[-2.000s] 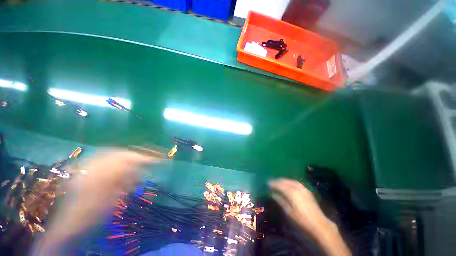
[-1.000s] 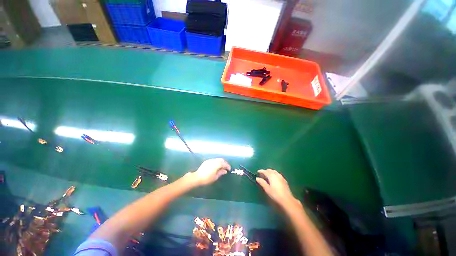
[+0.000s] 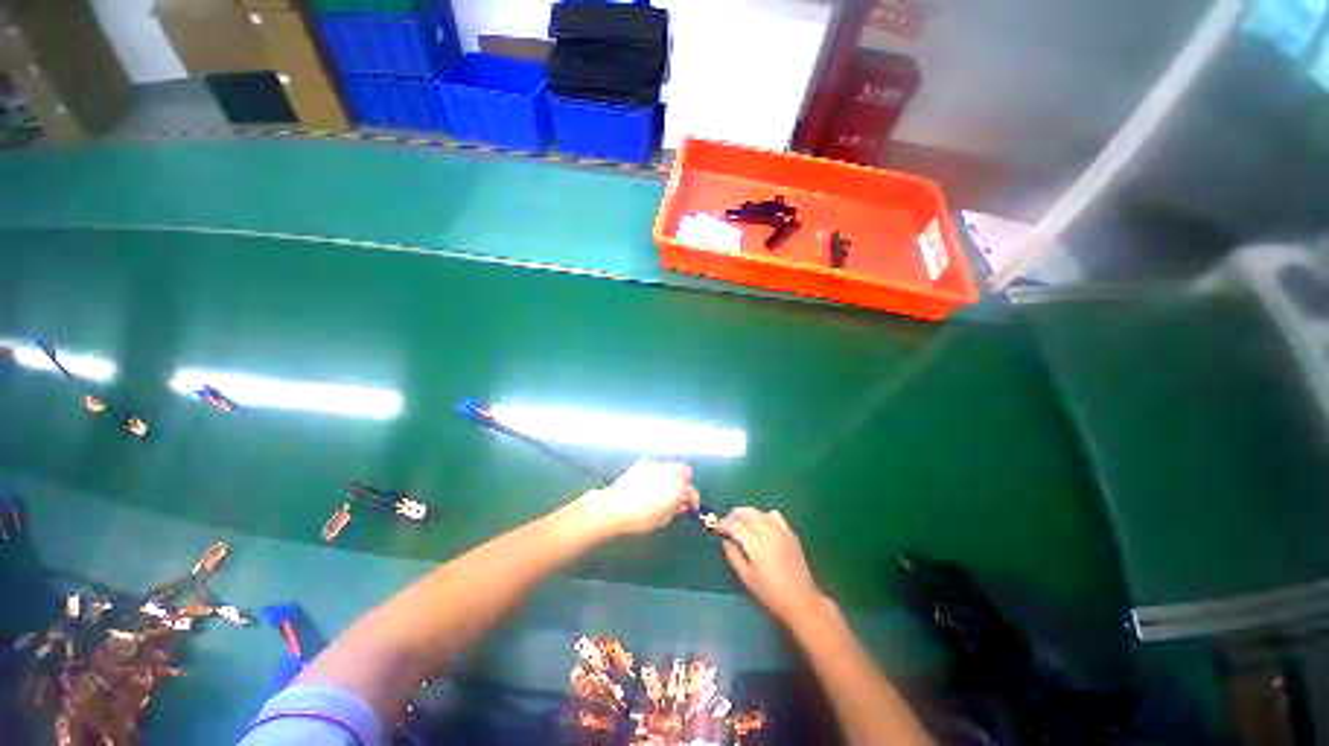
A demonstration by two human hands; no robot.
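My left hand (image 3: 652, 497) holds a dark wire lead (image 3: 551, 449) near its copper end, over the green belt. The lead runs up and left from my hand to its blue and red tip (image 3: 478, 414). My right hand (image 3: 764, 554) is close beside my left, its fingers closed on a small black sleeve. A bit of copper terminal (image 3: 710, 520) shows between the two hands. The sleeve is mostly hidden by my fingers, so how far it covers the terminal cannot be told.
Leads lie on the belt (image 3: 816, 394) at left. Copper terminals are heaped at the near edge (image 3: 656, 692) and lower left (image 3: 110, 663). A black plastic bag (image 3: 991, 641) is at right. An orange-red tray (image 3: 816, 277) with black pieces stands on the far ledge, blue bins (image 3: 493, 102) behind.
Two seconds ago my blurred hands were apart near the front edge; they then came together over the belt. Since one second ago they have closed in on each other. Leads on the belt have shifted left.
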